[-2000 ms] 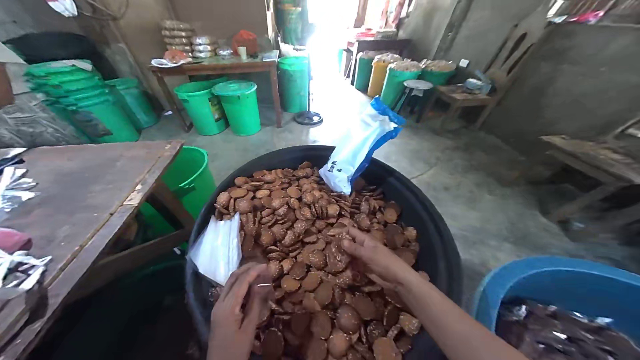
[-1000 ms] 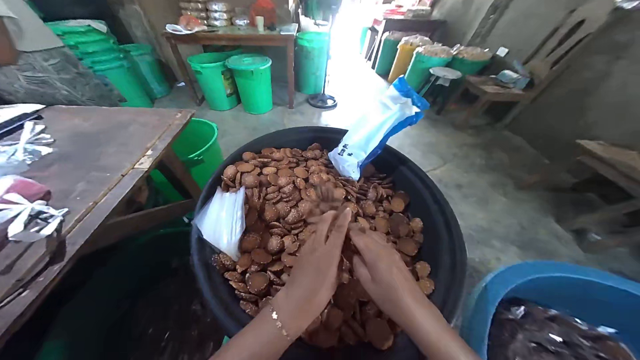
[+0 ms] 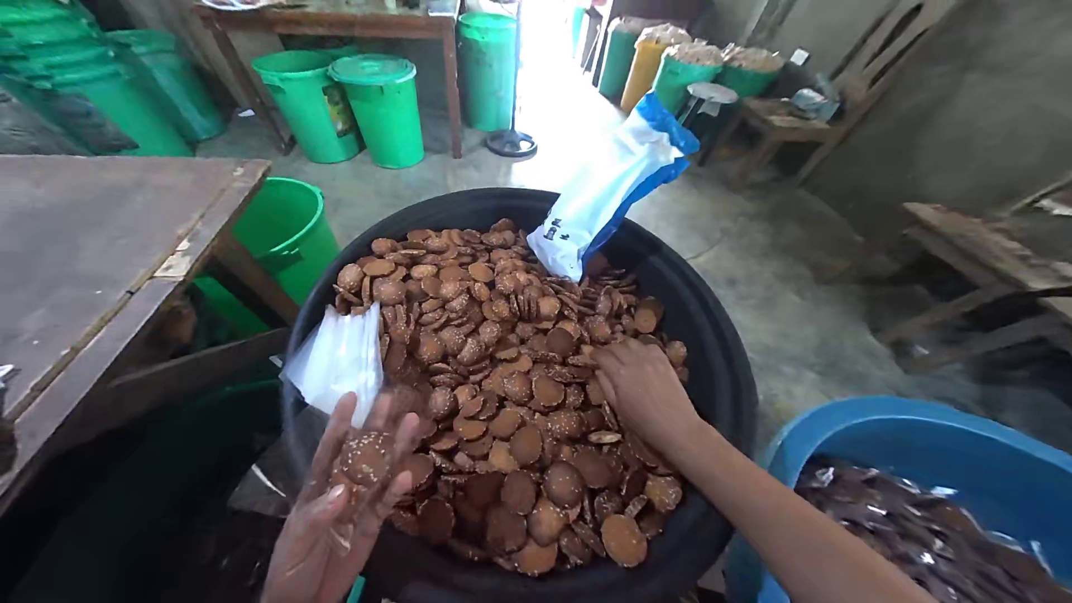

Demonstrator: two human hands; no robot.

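A large black tub [image 3: 729,360] is heaped with round brown sesame-topped cookies [image 3: 519,398]. My left hand [image 3: 347,494] is palm up over the tub's lower left, fingers spread and curved around a few cookies [image 3: 366,456]; its fingers are blurred. My right hand [image 3: 641,385] reaches into the heap on the right, fingertips hidden among the cookies, so its grip does not show. A stack of clear plastic bags [image 3: 339,356] lies at the tub's left edge. A white and blue plastic package [image 3: 607,188] leans over the far rim.
A wooden table [image 3: 92,209] stands at the left beside a green bucket [image 3: 285,226]. A blue tub [image 3: 896,410] with dark wrapped packs is at the lower right. Lidded green bins [image 3: 381,109], a stool [image 3: 712,94] and a wooden bench [image 3: 980,243] stand farther off.
My hands were together over the middle of the heap a second ago and are now apart. The left has turned palm up with cookies in it; the right is at the heap's right side.
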